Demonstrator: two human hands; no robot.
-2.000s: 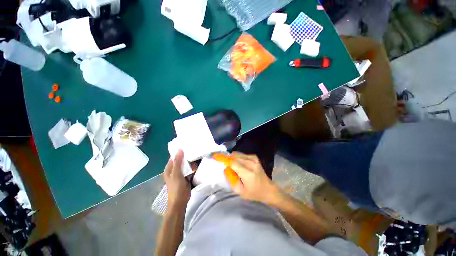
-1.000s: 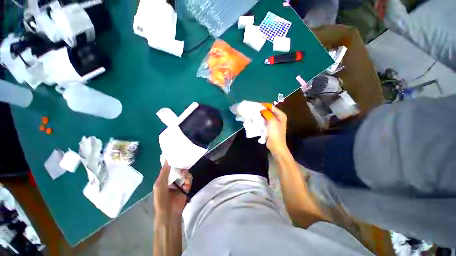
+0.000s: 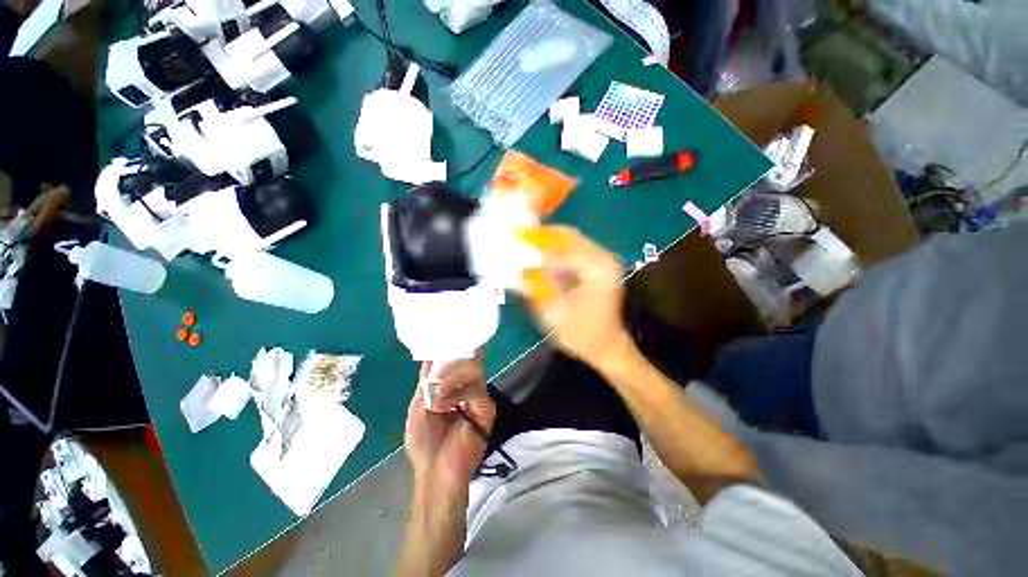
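Observation:
A white security camera with a black rounded face is held upright above the bench's near edge. My left hand grips it from below by its white mounting end, and a thin black cable hangs by the palm. My right hand, with bright orange at the fingers, holds a white cloth beside the right side of the black face. The cloth is blurred, so I cannot tell whether it touches the camera.
Piled white cameras and two squeeze bottles are on the left of the green bench. A bag of orange parts, a red-black knife and a clear plastic bag lie beyond. A carton and another person are at right.
The camera has been turned so its black face points away from me. My right hand has brought the cloth left, next to the face. The view has shifted, showing more of the piled cameras.

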